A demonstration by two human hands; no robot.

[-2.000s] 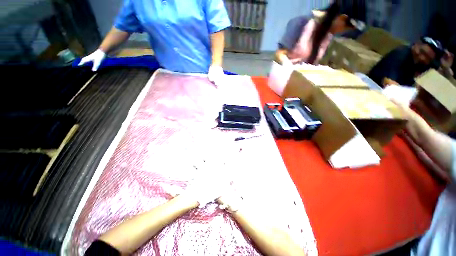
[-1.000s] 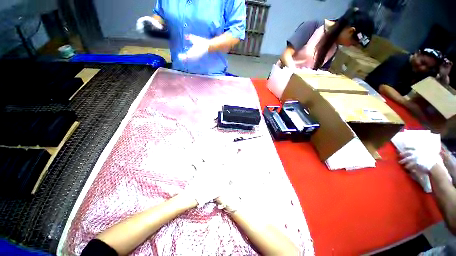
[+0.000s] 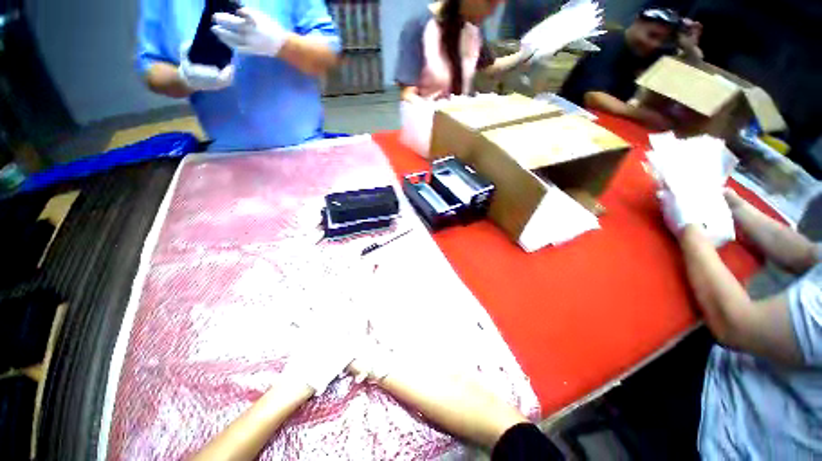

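Note:
My left hand (image 3: 315, 365) and my right hand (image 3: 368, 362), in white gloves, rest close together on the pink bubble wrap (image 3: 216, 270) at the near part of the table. The glare washes out both gloves, so the fingers and anything between them cannot be made out. Beyond my hands a small stack of black parts (image 3: 360, 209) with a pale edge lies on the wrap. A thin dark stick (image 3: 386, 241) lies just on the near side of the stack.
A black compartment tray (image 3: 448, 191) and an open carton (image 3: 532, 144) stand on the red cover (image 3: 541, 306). The mesh conveyor (image 3: 90, 288) with black parts runs at left. One person holds a black part (image 3: 214, 36); others hold white packing bags (image 3: 698, 180).
The view has turned right, so the table things sit further left. The person opposite now holds up a black part. A worker at the back has raised white sheets. My hands stay together.

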